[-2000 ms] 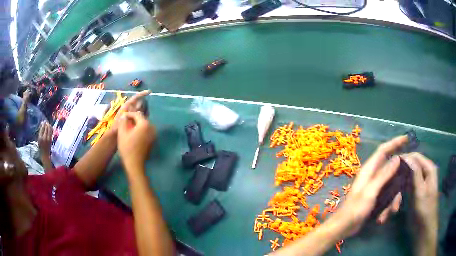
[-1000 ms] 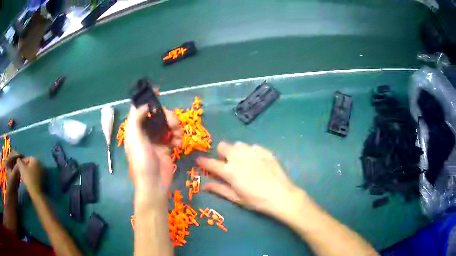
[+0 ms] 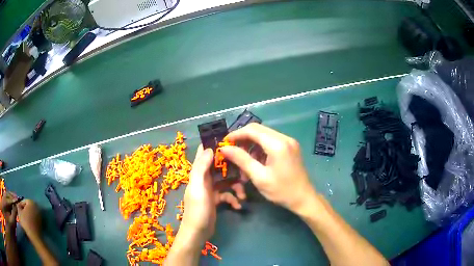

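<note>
My left hand [image 3: 200, 192] holds a black housing [image 3: 213, 132] upright, its upper end showing above the fingers. My right hand [image 3: 275, 169] pinches an orange clip [image 3: 222, 160] at the middle of this housing. Whether the clip is seated cannot be told. The loose orange pile [image 3: 143, 179] lies to the left of my hands. A second black housing [image 3: 245, 119] lies just behind my right hand, partly hidden. Another housing [image 3: 326, 133] lies further right. A heap of small black inserts [image 3: 387, 156] is at the right.
An open clear bag [image 3: 436, 200] with black parts and a blue bin [image 3: 447, 239] are at right. A pale-handled tool [image 3: 96, 165], a small crumpled bag [image 3: 63, 171] and black housings [image 3: 82, 221] lie left. A part-assembled housing [image 3: 146, 93] is beyond the white line. A neighbour's hands [image 3: 26, 215] are far left.
The view has turned right from the first frame. My right hand has moved from the orange pile's edge to the held housing, with an orange clip now in its fingers.
</note>
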